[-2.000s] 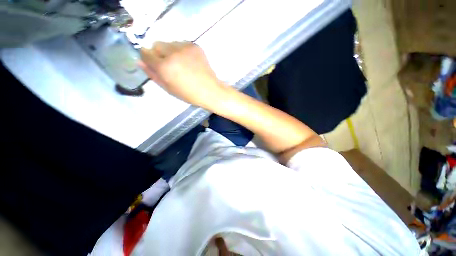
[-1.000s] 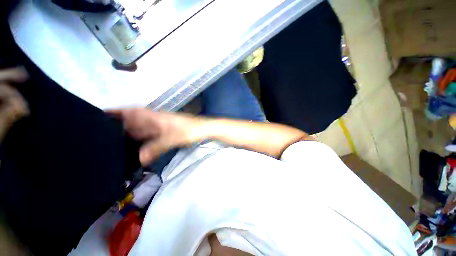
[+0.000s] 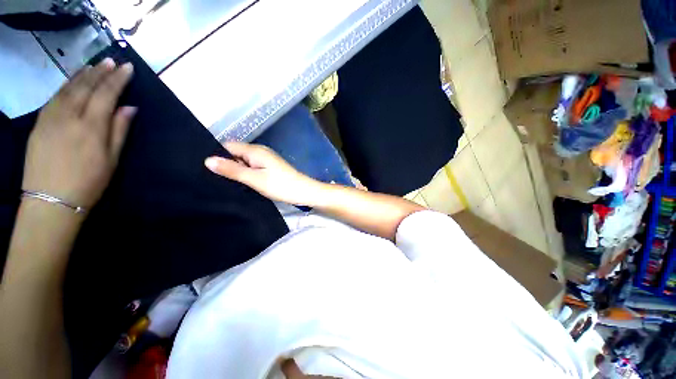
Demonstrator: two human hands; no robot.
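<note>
A large black fabric panel [image 3: 174,200] lies over the machine table and drapes over the table edge onto the lap. Its upper tip reaches the metal presser foot area [image 3: 111,29] at the top left. My left hand [image 3: 81,126] lies flat on the fabric just below the foot, fingers pointing at it. My right hand [image 3: 248,166] pinches the panel's right edge by the table's front edge, thumb on top. The needle is too small to make out.
The white table [image 3: 215,70] has a ruler strip [image 3: 296,78] along its front edge. A separate black piece [image 3: 396,104] hangs over cardboard to the right. Colourful scraps [image 3: 611,141], a cardboard box [image 3: 567,37] and a blue shelf [image 3: 656,237] stand farther right.
Both hands have come onto the black fabric, which now covers part of the table up to the presser foot. My right hand, earlier near the foot, is now at the panel's edge. The view has shifted.
</note>
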